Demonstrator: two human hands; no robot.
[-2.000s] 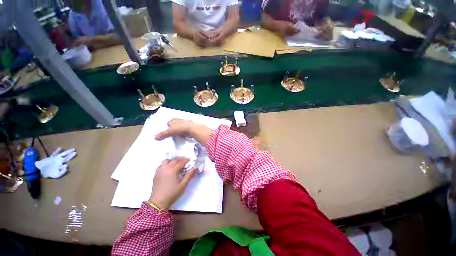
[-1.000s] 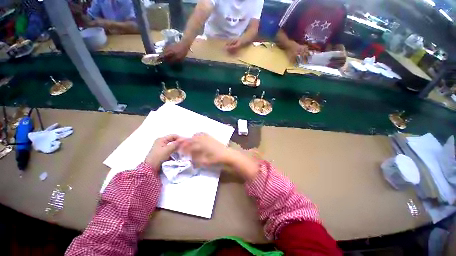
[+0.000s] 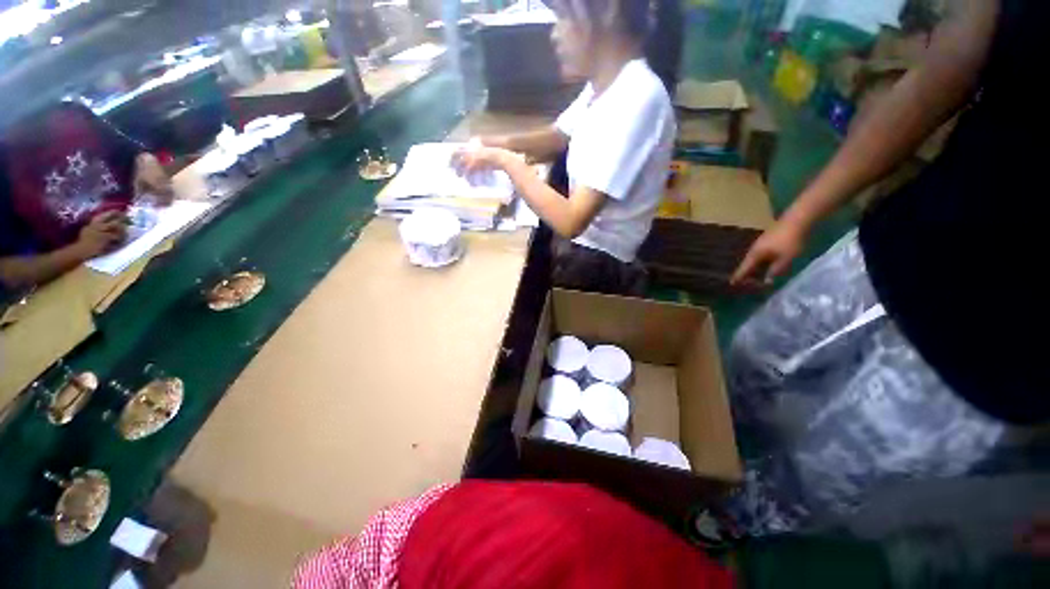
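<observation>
Neither of my hands is in view. Only my red and checked sleeve shows at the bottom edge. An open brown carton stands to the right of the bench, below its level. Several round white bundles lie in it, mostly on its left side and along its near edge, with bare cardboard showing at the right. One white bundle stands on the far end of the bench. The small white block lies on a dark patch at the lower left.
The cardboard-covered bench runs away from me. Gold metal pieces lie on the green conveyor to the left. A person in white handles paper beside a paper stack. Another person stands close at the right, an arm reaching down.
The view has swung right. My hands, which were on a white bundle over the paper stack, have left the picture. The carton and the person at the right have come into view.
</observation>
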